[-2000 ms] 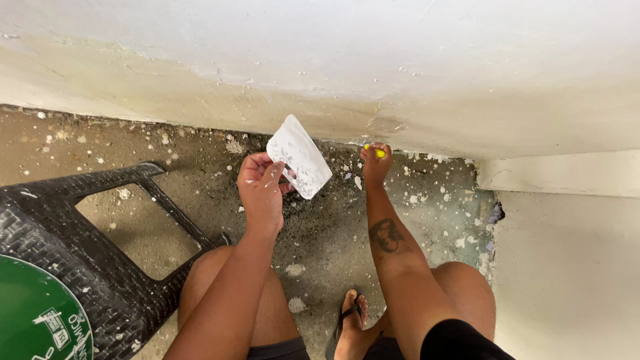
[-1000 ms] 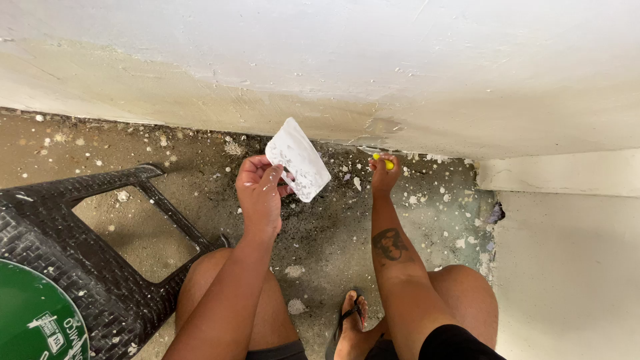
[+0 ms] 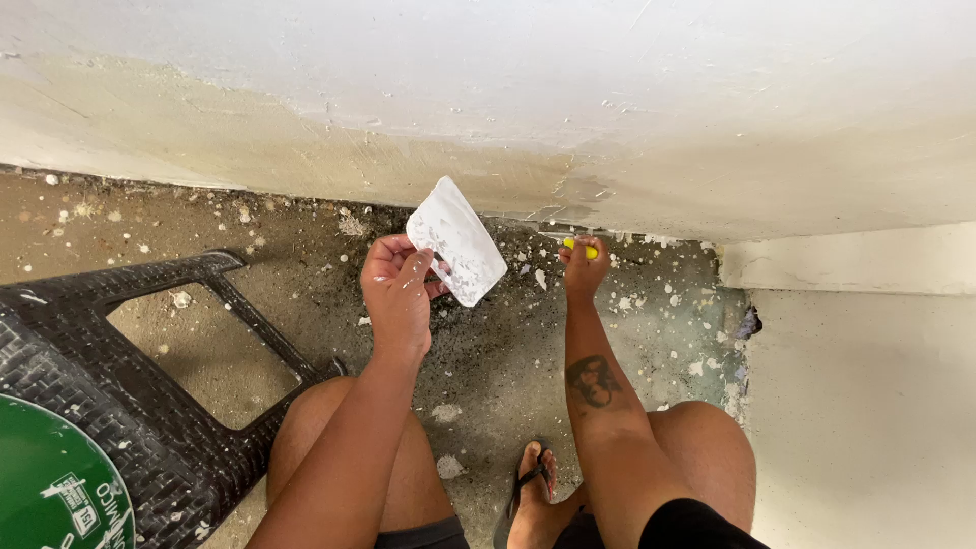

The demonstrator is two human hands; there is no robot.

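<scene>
My left hand (image 3: 400, 286) grips a flat white plastic spreader plate (image 3: 457, 242) by its lower left edge, its face smeared with white filler. Farther right, my right hand (image 3: 585, 267) is closed around the yellow handle (image 3: 581, 248) of a putty knife. The knife's thin blade (image 3: 553, 235) points left, close to the foot of the wall (image 3: 488, 179); whether it touches the wall cannot be told. Damp-looking beige patches and rough bits mark the wall's lower part.
At the left stands a black woven-pattern plastic stool (image 3: 152, 412) spotted with white, with a green lid (image 3: 53, 480) on it. The concrete floor (image 3: 488, 366) bears white splatters. A pale ledge (image 3: 846, 259) juts out at the right. My sandalled foot (image 3: 534, 488) is below.
My right hand first shifts slightly right and down, then back a little to the left, with the yellow-handled knife. My left hand and the plate stay nearly still.
</scene>
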